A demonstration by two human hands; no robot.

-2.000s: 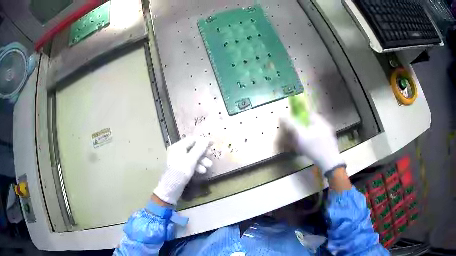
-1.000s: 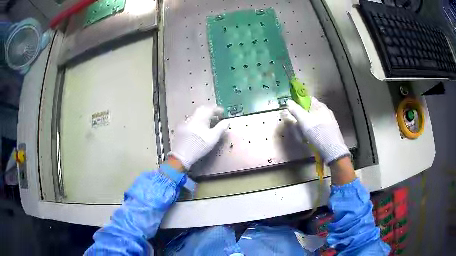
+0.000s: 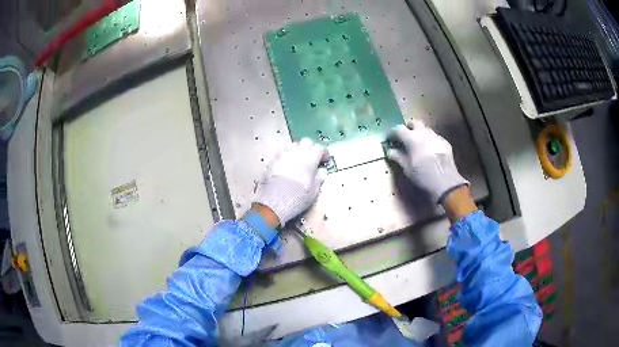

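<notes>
A green fixture plate (image 3: 334, 85) with several small holes lies on the perforated metal table. My left hand (image 3: 295, 177), in a white knit glove, has its fingers curled at the plate's near left corner. My right hand (image 3: 427, 157), also gloved, has its fingers at the near right corner. The fingertips partly hide both corners. A pale, bright strip shows on the plate's near edge between the hands. A lime-green tool with a yellow end (image 3: 339, 270) lies untouched across the table's front edge, its thin tip near my left wrist.
A second green plate (image 3: 113, 29) lies at the far left, beside a red bar (image 3: 76, 31). A black keyboard (image 3: 560, 59) stands on a white shelf at the right, above a yellow ring button (image 3: 554, 150). Red trays (image 3: 536, 268) with green boards stand low at the right.
My right hand has let go of the lime-green tool, which now lies at the front edge. My left hand has moved from the bare table to the plate's near left corner.
</notes>
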